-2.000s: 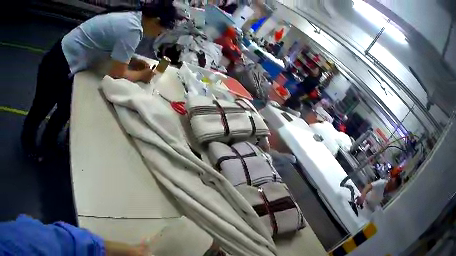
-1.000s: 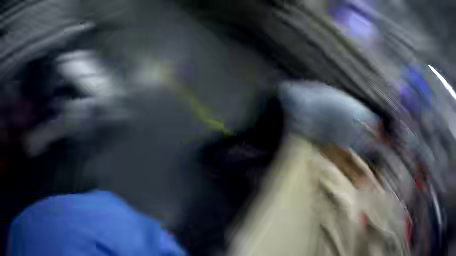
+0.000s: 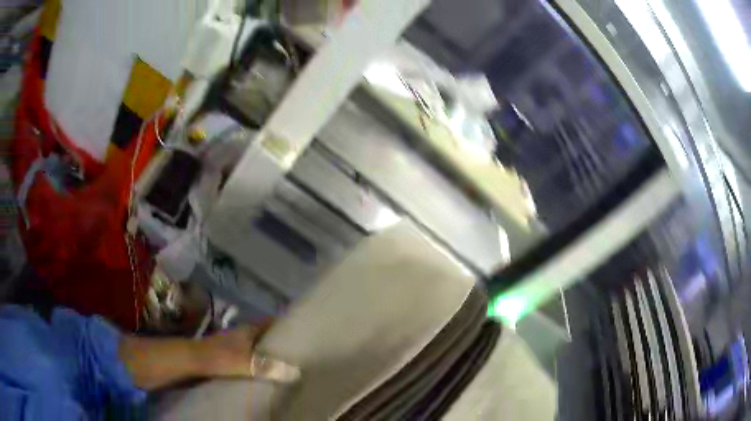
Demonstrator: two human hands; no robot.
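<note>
A thick beige folded curtain bundle (image 3: 379,288) fills the lower middle, close in front of me. Dark brown folds or bands (image 3: 436,353) run lengthwise through it, with more beige cloth to their right. My left hand (image 3: 247,353), in a blue sleeve, comes in from the lower left and grips the bundle's left edge. Something pale wraps a finger; part of the fingers is hidden by the cloth. My right hand is not in view.
A light metal-framed opening or machine (image 3: 272,148) stands right beyond the bundle, with a green light (image 3: 510,306) at its right. A red plastic bag (image 3: 74,238) lies left, near a black-yellow striped pillar (image 3: 140,103).
The view has turned away from the long table, the coworker and the tied bundles to the metal frame. The folded bundle is now before me, with my left hand on it.
</note>
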